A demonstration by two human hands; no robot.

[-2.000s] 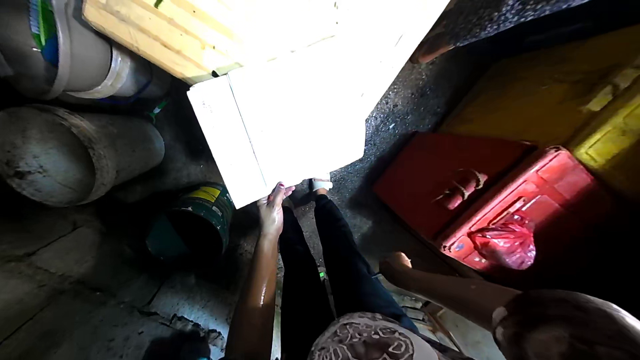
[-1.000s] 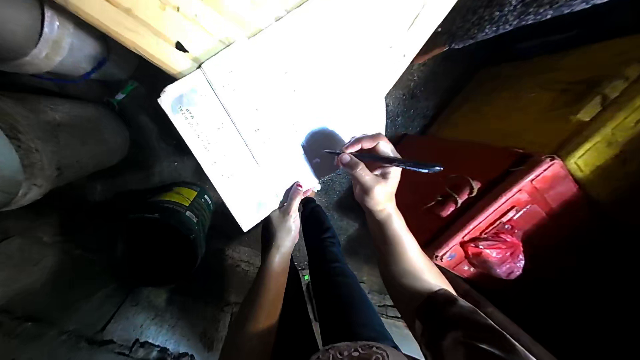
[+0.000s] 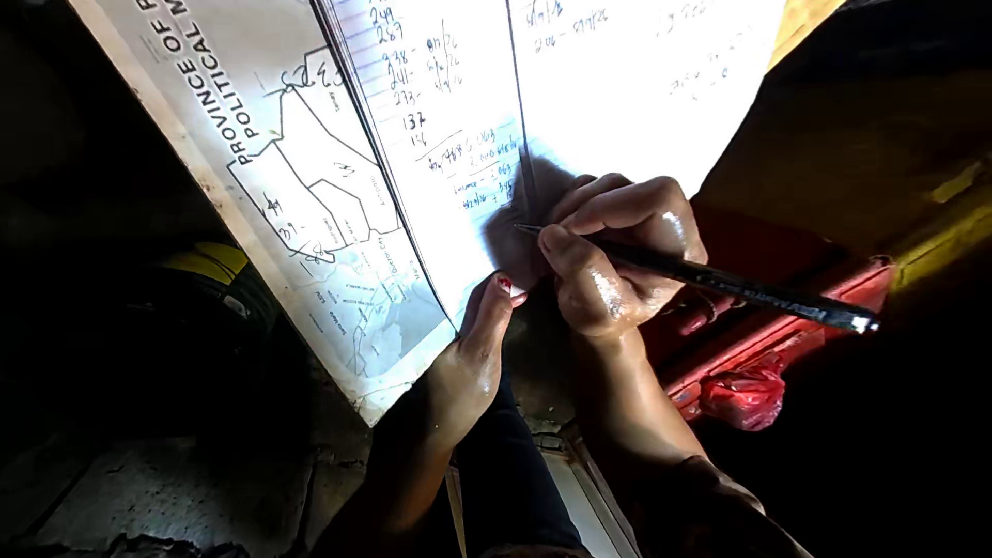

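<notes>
My right hand [image 3: 620, 256] grips a black pen [image 3: 728, 288], its tip just over the lower part of an open ruled notebook [image 3: 465, 101], close to the fold. Handwriting fills part of the lit pages. My left hand [image 3: 473, 364] holds the notebook's lower edge, thumb on top; its other fingers are mostly hidden beneath. Under the notebook, to the left, lies a printed map sheet [image 3: 310, 194] on a board with a pale worn edge. The shadow of my right hand falls across the page around the pen tip.
A red plastic crate or lid [image 3: 845, 298] stands at the right, with a red plastic bag [image 3: 744, 395] on its side. Beyond it is a yellow surface [image 3: 938, 240]. A dark bucket with a yellow label [image 3: 209, 262] is at the left, above cracked floor slabs [image 3: 178, 488].
My right hand, low and without a visible pen two seconds ago, came up to the notebook with the pen. The pages now appear closer and their writing shows.
</notes>
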